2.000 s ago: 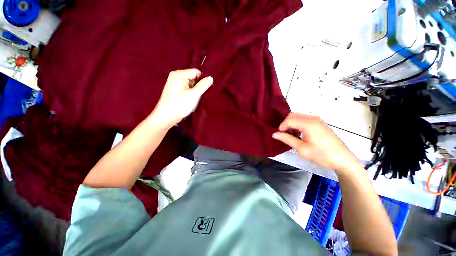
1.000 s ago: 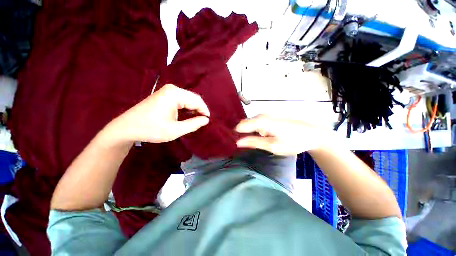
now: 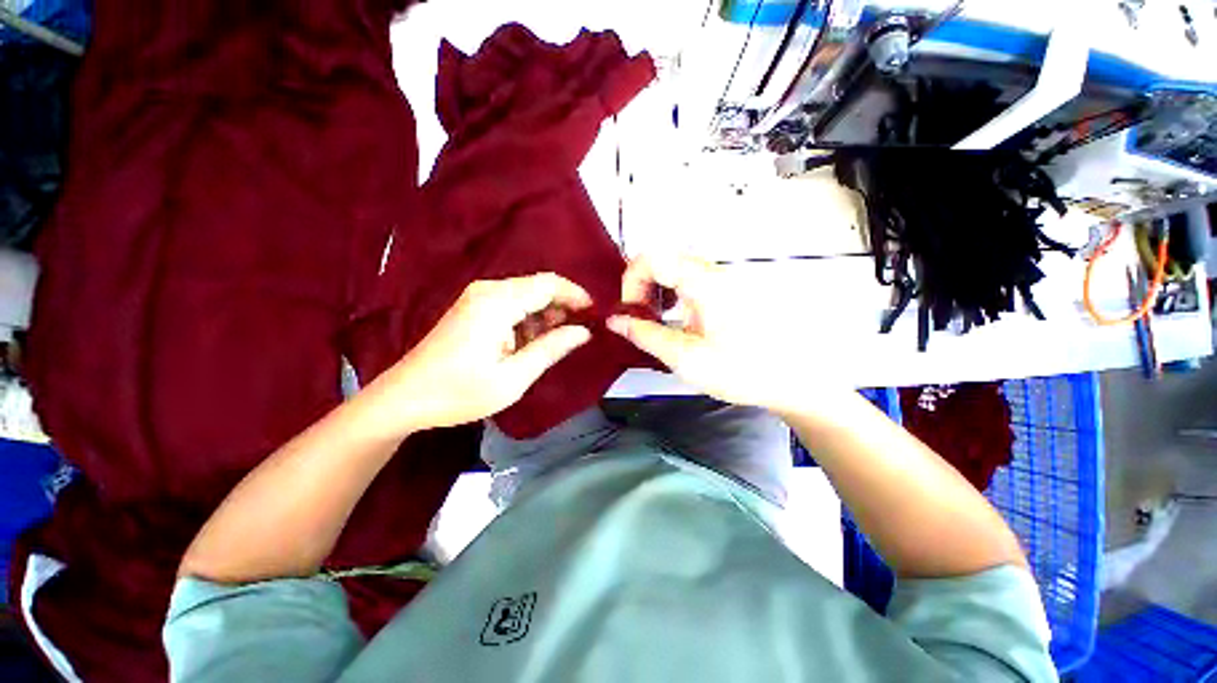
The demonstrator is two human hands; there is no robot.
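Note:
A dark red garment piece lies on the white machine table, its near end hanging over the front edge above my lap. My left hand pinches its edge between thumb and fingers. My right hand pinches the same edge close beside it, the fingertips of both hands almost touching. The white sewing machine stands at the upper right, away from the cloth. A bunch of black strips hangs right of its needle area.
A large dark red garment pile covers the left side and hangs down. An orange loop and thin tools are at the table's right end. A blue basket with red pieces stands below right, with more blue plastic at the lower right corner.
The garment piece was drawn away from the large pile and now lies separately beside it. My hands have come together at its edge. The view has shifted, with the machine now higher in the picture.

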